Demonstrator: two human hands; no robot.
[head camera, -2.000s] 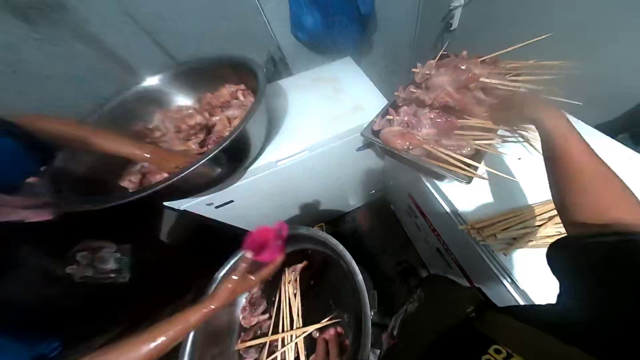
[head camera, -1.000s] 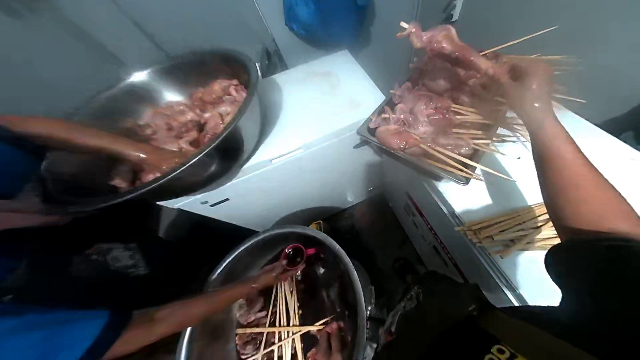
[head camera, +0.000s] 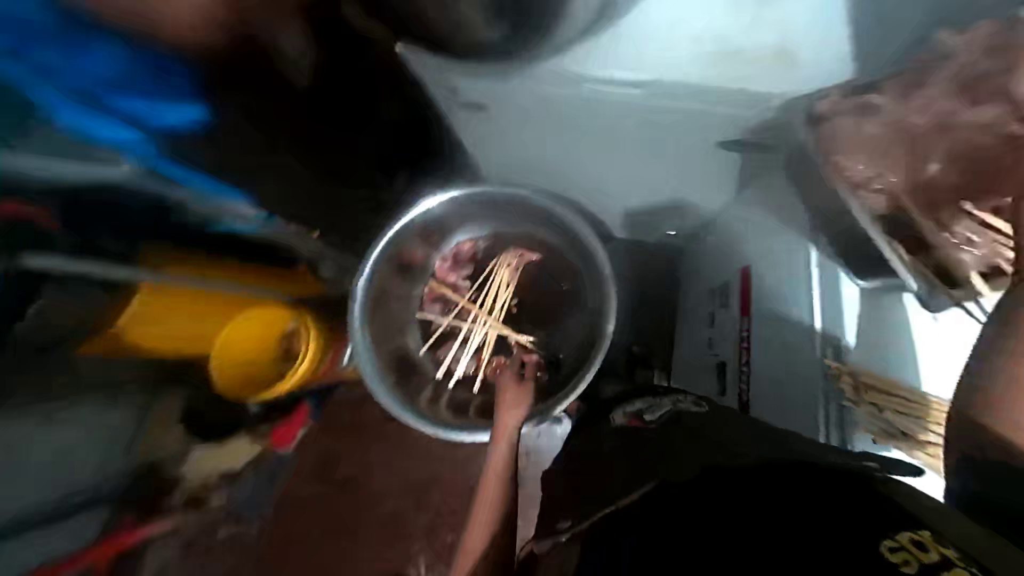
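Note:
Inside a round metal basin (head camera: 364, 320), my left hand (head camera: 514, 382) reaches in from below, its fingers at small pieces of raw meat beside the ends of wooden skewers (head camera: 480, 320). Blur hides whether it grips anything. The skewers lie crossed in a loose bundle, with more raw meat (head camera: 456, 260) along the basin's left side. Only the forearm of my right arm shows at the right edge; the hand is out of view. Above that forearm, a metal tray (head camera: 848, 200) holds a blurred heap of raw meat (head camera: 920, 144) with skewers sticking out.
More wooden skewers (head camera: 896, 408) lie on a white surface near my right forearm. White boxlike units (head camera: 592, 136) stand behind the basin. Part of a large metal bowl (head camera: 512, 24) shows at the top. A yellow container (head camera: 260, 352) is at left, below another person's blue clothing (head camera: 104, 80).
The view has swung down and left. The other person's hand, earlier over the basin with a pink item, is gone from there. My right hand, earlier lifting meat over the tray, has left the view.

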